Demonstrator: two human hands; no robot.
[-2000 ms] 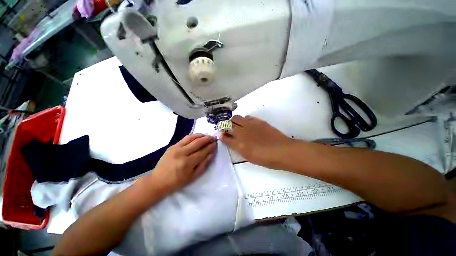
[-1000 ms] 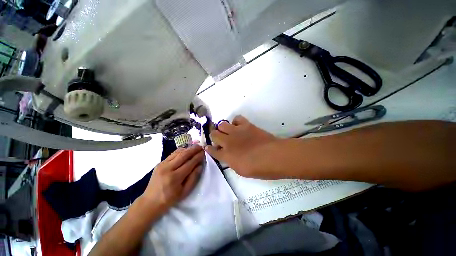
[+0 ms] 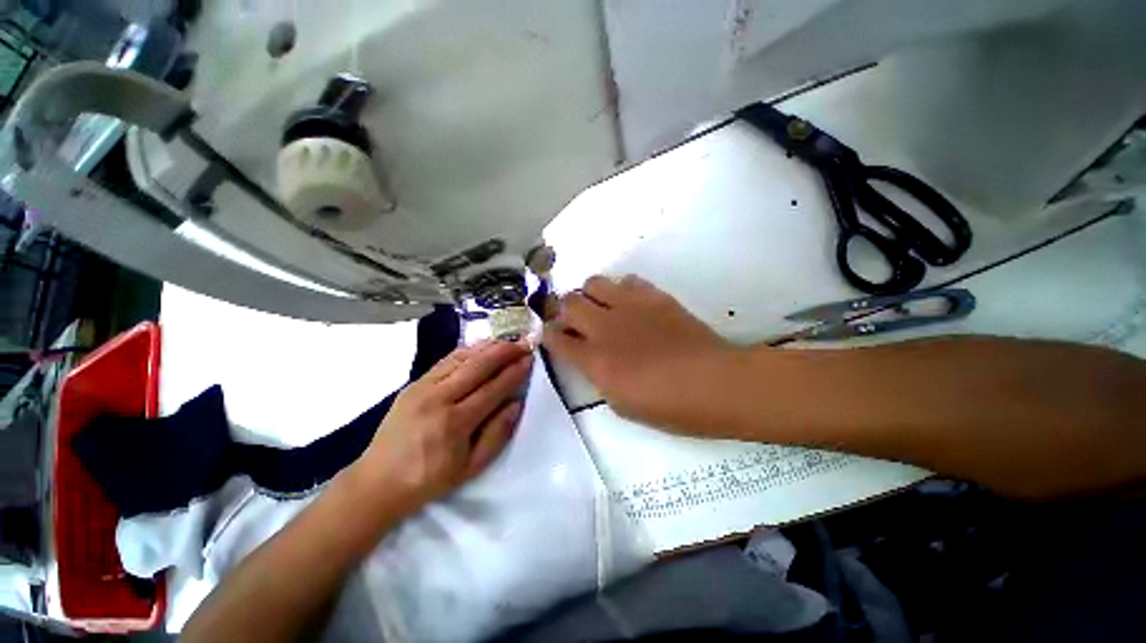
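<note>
The white panel (image 3: pixel 503 540) lies under my left hand and hangs over the table's front edge. The black fabric (image 3: pixel 295 465) curves from the left up to the presser foot (image 3: pixel 509 322). My left hand (image 3: pixel 459 415) lies flat on the white panel, fingertips at the foot. My right hand (image 3: pixel 628 345) is just right of the foot, fingers bent at the cloth edge, with a bit of black fabric by the fingertips. The sewing machine head (image 3: pixel 478 138) stands over the fingertips. What the right fingertips pinch is partly hidden.
Black-handled shears (image 3: pixel 867 207) lie right of the needle, with slim grey snips (image 3: pixel 886 314) below them. A ruler scale (image 3: pixel 729 477) runs along the front table edge. A red plastic basket (image 3: pixel 107 553) is at the left. The cream knob (image 3: pixel 329 178) is on the machine head.
The camera view has turned and shifted. Both hands stay beside the presser foot. A bit of black fabric now shows by the right fingertips, which was not visible two seconds ago.
</note>
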